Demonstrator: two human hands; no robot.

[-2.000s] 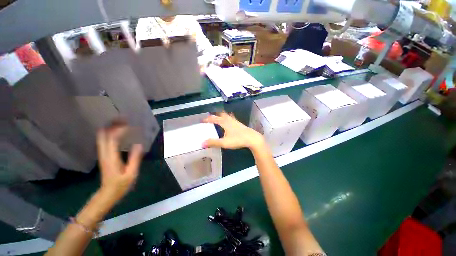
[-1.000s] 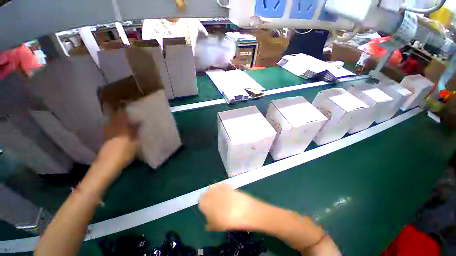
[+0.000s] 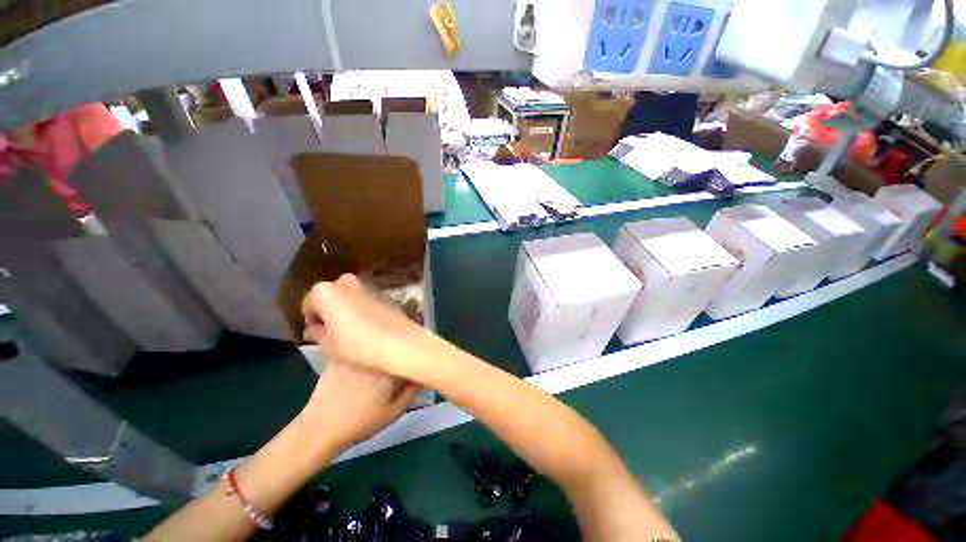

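An open carton (image 3: 360,212) stands upright in front of me, its brown inner lid raised at the back. A whitish item with dark spots (image 3: 403,296) shows inside. My right hand (image 3: 355,318) is curled over the carton's opening; whether it holds anything is hidden. My left hand (image 3: 365,400) is against the carton's front, below my right wrist, its fingers mostly hidden. Black coiled cables (image 3: 493,476) lie heaped at the near edge, below the hands.
Closed white cartons (image 3: 577,296) stand in a row at right. Open grey-looking cartons (image 3: 228,201) crowd the left and back. Flat white papers or cartons (image 3: 519,191) lie across the line. A metal rail with blue-and-white sockets (image 3: 620,32) hangs above. A person in pink (image 3: 90,138) is at far left.
The closed carton moved right to join the row. My left hand drew an open carton from the left group to the front. My right hand went down near the cables, then up over that carton.
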